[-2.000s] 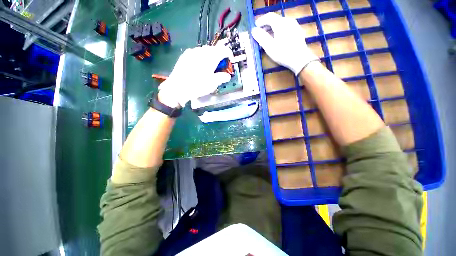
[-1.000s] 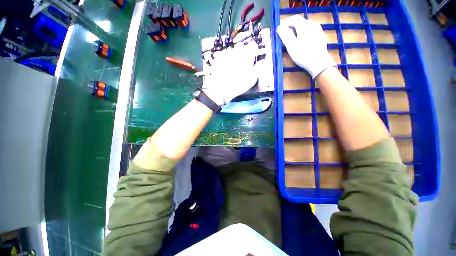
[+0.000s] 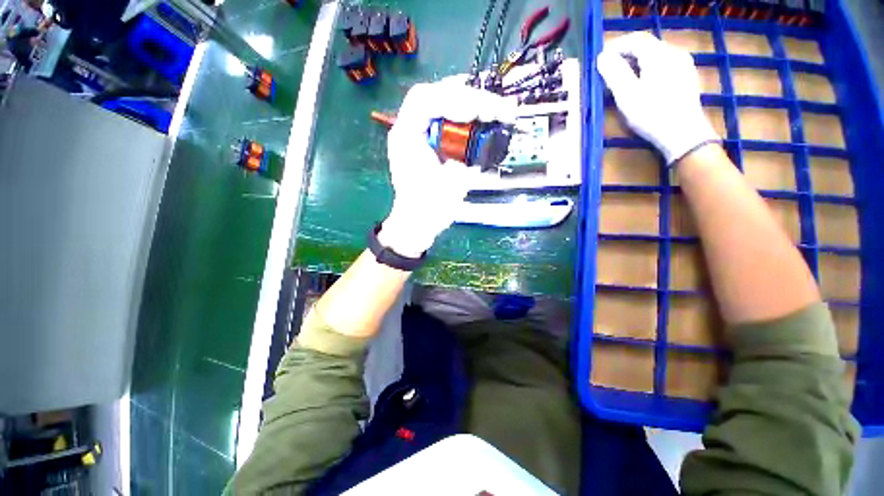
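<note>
My left hand, in a white glove, holds a coil assembly with an orange copper winding and a black face turned to the right. It is held just left of and above the teal-green nest block on the white fixture plate. My right hand, also gloved, rests over the upper left cells of the divided tray with its fingers curled; nothing shows in it, but the inside of the fingers is hidden. The pale-blue-handled knife lies along the fixture's near edge.
The blue divided tray fills the right side, with black-and-orange parts in its far cells. Several coil parts stand at the back left of the bench. Red pliers and black hoses lie behind the fixture. Two parts sit beyond the rail.
My left hand has come off the fixture with the coil assembly now visible in it. My right hand keeps its place at the tray. The view has shifted, so the bench appears further right.
</note>
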